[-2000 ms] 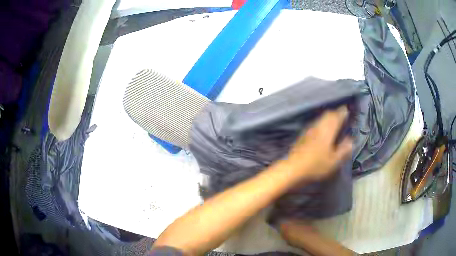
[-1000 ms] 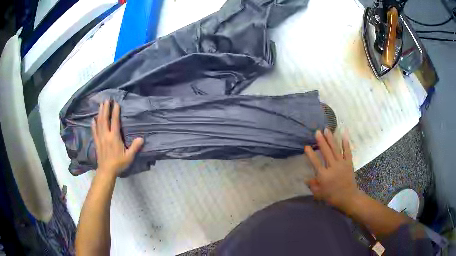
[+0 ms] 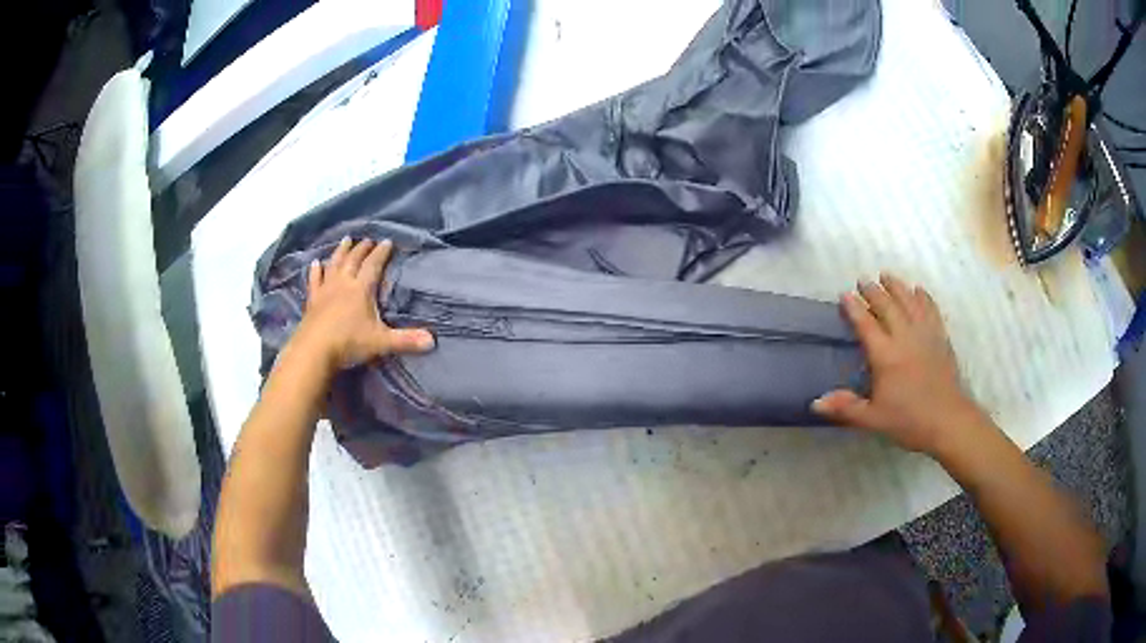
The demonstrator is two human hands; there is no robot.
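Observation:
A grey garment [image 3: 628,371] lies over the white-covered table, one tube of it stretched lengthwise over the padded arm, which is hidden inside. A seam line with creases runs along the tube. The rest of the garment is crumpled behind it. My left hand [image 3: 342,314] lies on the tube's left end, thumb spread from the fingers. My right hand [image 3: 905,364] lies over the tube's right end, fingers and thumb on either side of it; whether it pinches the cloth I cannot tell.
An iron with a wooden handle [image 3: 1063,166] stands at the table's right edge, black cables behind it. A blue support bar [image 3: 463,82] runs behind the garment. A cream padded arm [image 3: 126,302] and a white one [image 3: 283,94] are at the left. The table cover [image 3: 603,502] has a brown stain near the iron.
The garment was first swung about, then drawn over the striped pad. Since then the tube has been smoothed, the pad's tip is covered, and my right hand has moved up over the right end.

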